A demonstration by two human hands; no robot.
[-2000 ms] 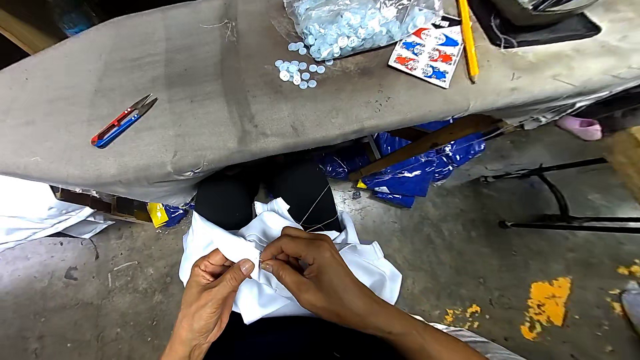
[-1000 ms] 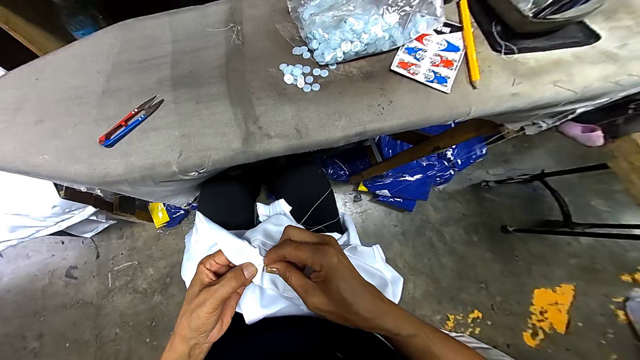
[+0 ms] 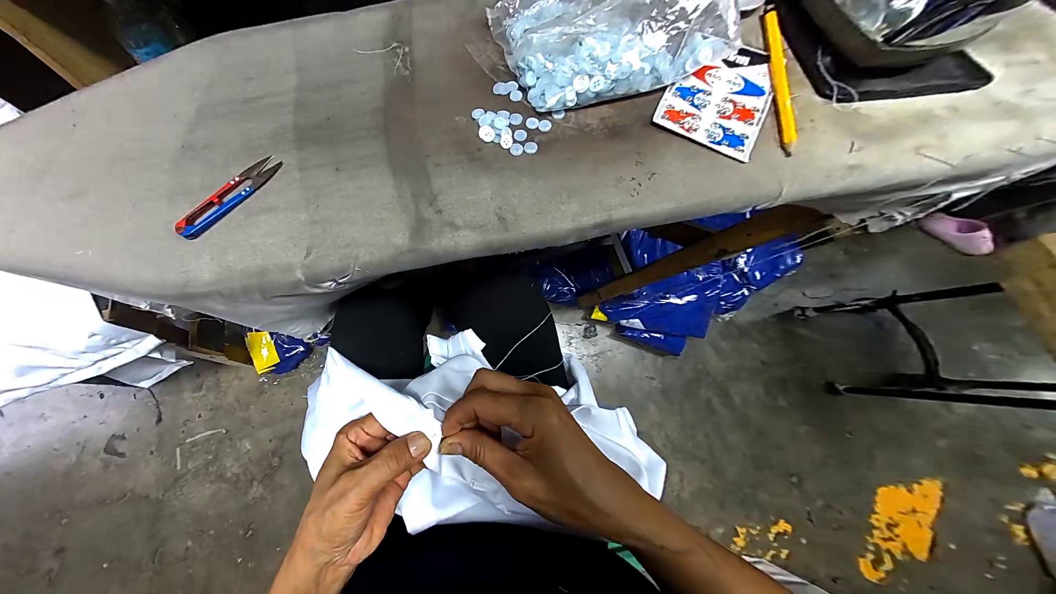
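Note:
A white cloth garment (image 3: 610, 437) lies over my lap. My left hand (image 3: 363, 478) pinches a fold of it between thumb and forefinger. Close beside, at the same fold, my right hand (image 3: 511, 437) has thumb and fingertips pressed together; whether a needle is between them is too small to tell. A pale thread (image 3: 525, 340) runs up from near my right hand across my black-clad knee. On the grey padded table lie thread snips (image 3: 227, 198) with red and blue handles, loose pale-blue buttons (image 3: 506, 132) and a clear plastic bag of buttons (image 3: 610, 58).
A printed card (image 3: 716, 107), a yellow pencil (image 3: 780, 82) and a dark container on a black pad (image 3: 899, 78) are on the table's right. Blue plastic-wrapped packages (image 3: 676, 297) lie under it. White fabric (image 3: 66, 330) hangs at left, and a black metal stand (image 3: 916, 338) stands at right.

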